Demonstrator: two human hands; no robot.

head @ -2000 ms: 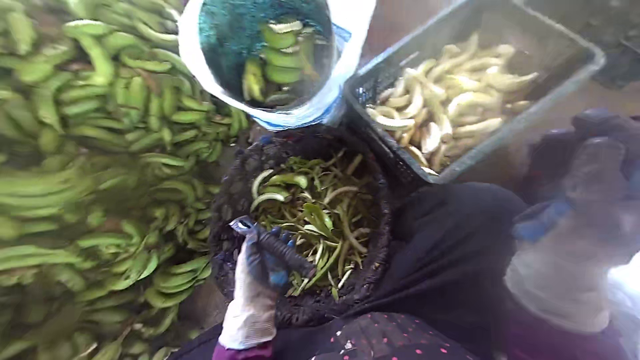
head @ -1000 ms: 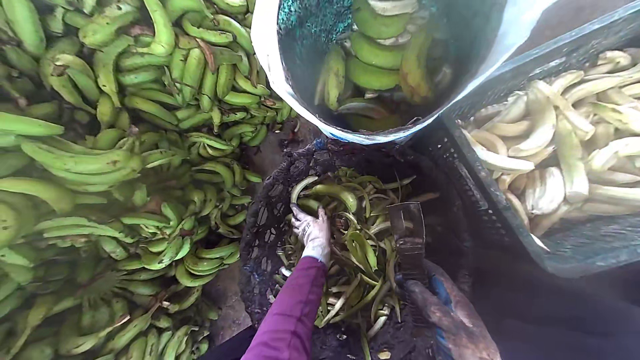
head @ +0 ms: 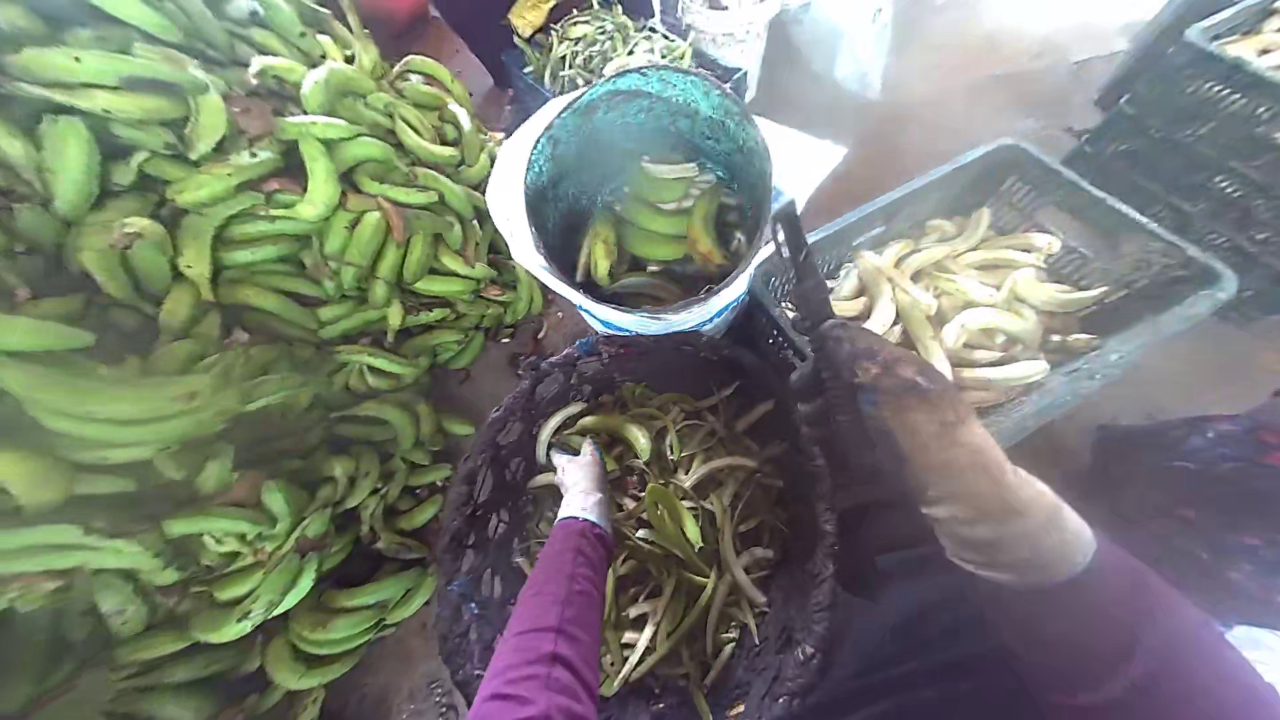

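Observation:
My left hand [head: 582, 480], in a pale stained glove, reaches into a dark woven basket [head: 480, 530] of green and pale peels [head: 700, 560]. Its fingertips touch a curved green piece [head: 618, 430] near the far left inner side; whether they grip it is unclear. My right hand [head: 880, 385], in a brown-stained glove, is closed around a dark hand tool with a flat slotted head [head: 795, 250]. That tool stands upright between the bucket and the crate. Behind the basket, a white-rimmed bucket [head: 525, 230] with a teal inside holds green plantains or bananas [head: 655, 215] in murky liquid.
A large pile of green plantains or bananas [head: 350, 240] covers the left side. At the right, a dark plastic crate [head: 1130, 240] holds peeled ones [head: 960, 290]. Stacked crates [head: 1180, 150] stand beyond it. Another container of peels [head: 600, 45] lies behind the bucket.
My right hand has moved with the tool from over the basket's right part to beside the bucket. The left hand stays among the peels since a second ago. The view has widened.

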